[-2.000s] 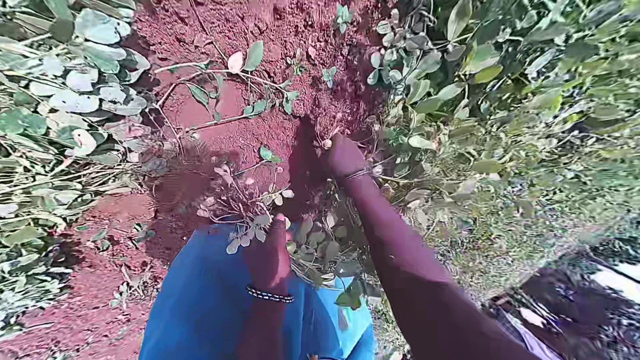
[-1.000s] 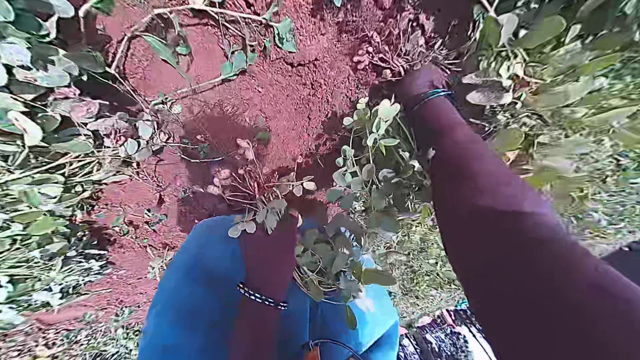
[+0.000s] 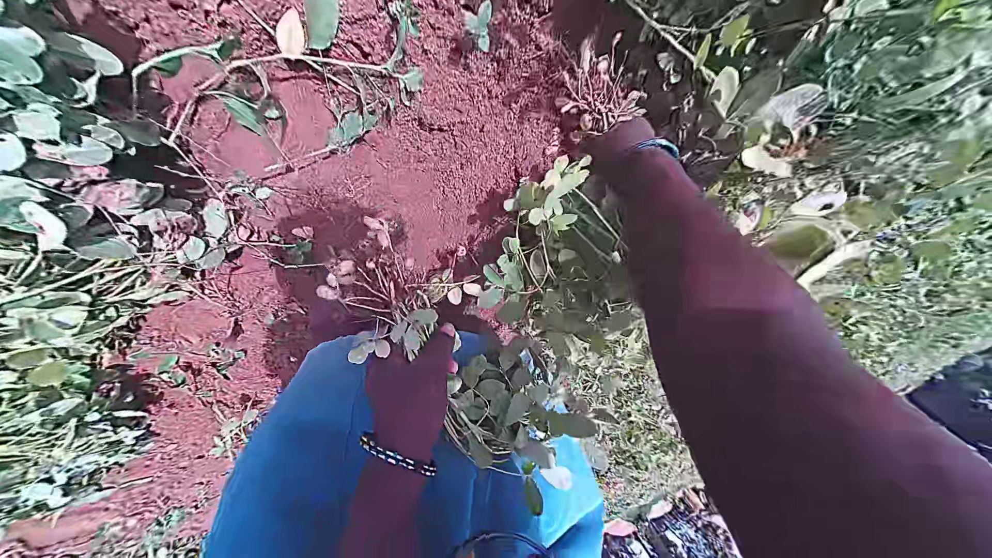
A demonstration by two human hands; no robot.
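My left hand (image 3: 415, 380), a beaded bracelet at its wrist, is closed around the stems of a bunch of uprooted plants (image 3: 387, 298) over my blue-clothed lap. Pods that look like peanuts and thin roots stick out past the fingers, while leaves (image 3: 500, 399) hang on the other side. Farther out, at the upper right, my right hand (image 3: 616, 143) grips another plant by its base. That plant's roots and pods (image 3: 601, 89) point away from me, and its leafy stems (image 3: 562, 201) trail back toward my lap. The right fingers are mostly hidden.
Reddish soil (image 3: 434, 155) lies ahead of me. A leafy vine (image 3: 302, 58) crosses it at the upper left. Dense leafy plants (image 3: 62, 139) border the soil on the left, and more foliage (image 3: 914, 101) grows on the right. Dark objects (image 3: 957, 395) lie at the right edge.
My right hand was low at the plants' base two seconds ago; it has since moved away to the right with an uprooted plant in it. My left hand keeps its bunch over my lap.
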